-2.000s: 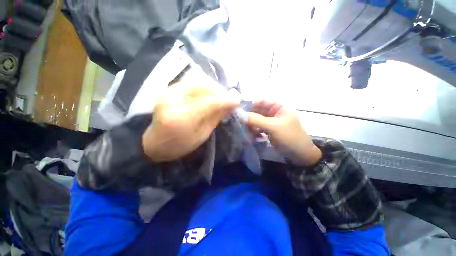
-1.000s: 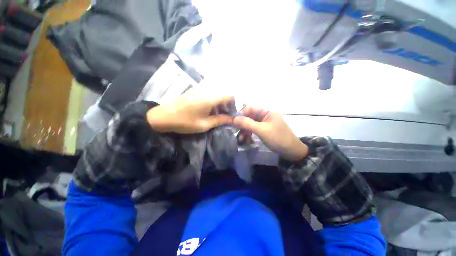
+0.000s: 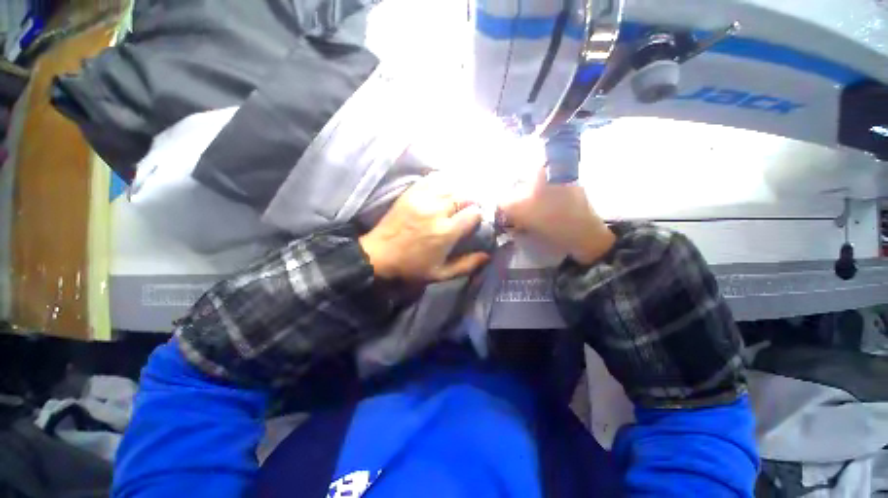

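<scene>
A garment in dark grey and light grey cloth [image 3: 292, 112] lies in a loose heap left of the machine head, and part of it hangs over the table's front edge. My left hand [image 3: 425, 233] is shut on the garment, with cloth bunched between thumb and fingers. My right hand [image 3: 557, 216] is beside it under the machine head, with its fingertips at the garment edge [image 3: 499, 233]. The needle area is washed out by lamp glare, so the needle and presser foot cannot be made out.
The white sewing machine head [image 3: 701, 73] with blue stripe and "JACK" lettering stands above my right hand. A grey ruler strip [image 3: 759, 285] runs along the table's front edge. A tape-covered wooden board [image 3: 60, 185] is at left. Grey cloth pieces [image 3: 813, 413] lie below the table.
The machine head now shows closer, above my right hand. Both hands and the garment edge have moved from in front of the machine to the lit needle area.
</scene>
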